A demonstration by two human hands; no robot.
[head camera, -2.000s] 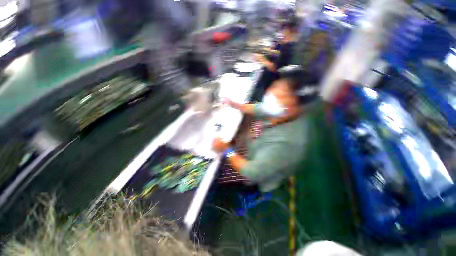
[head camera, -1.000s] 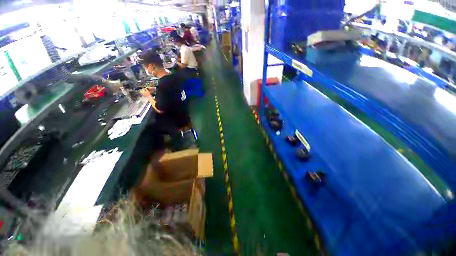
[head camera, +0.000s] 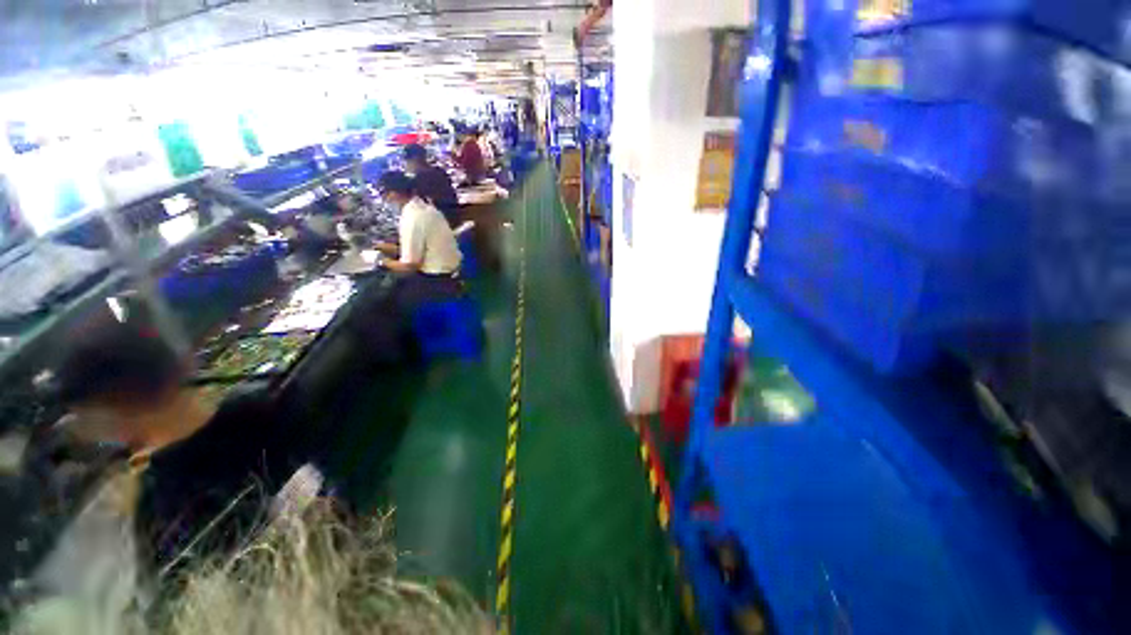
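Observation:
Neither of my hands is in view. Nearest in front of me, at the lower left, a person in a dark top (head camera: 236, 453) sits at the assembly bench, partly blurred and cut off. Pale, hair-like strands (head camera: 298, 577) cover the bottom edge of the picture. On the bench further on lie a white sheet (head camera: 314, 303) and a heap of green boards (head camera: 254, 356).
A green aisle (head camera: 577, 459) with yellow-black tape (head camera: 512, 428) runs ahead. On the right stand a blue rack (head camera: 843, 521) with blue bins (head camera: 868, 223), a white pillar (head camera: 664, 236) and a red box (head camera: 683, 382). A person in a white top (head camera: 428, 236) sits further left, near a blue stool (head camera: 448, 329).
The view has moved forward along the aisle. The brown carton has left the picture. The dark-topped person is now close at lower left, and the rack's post and blue bins are nearer.

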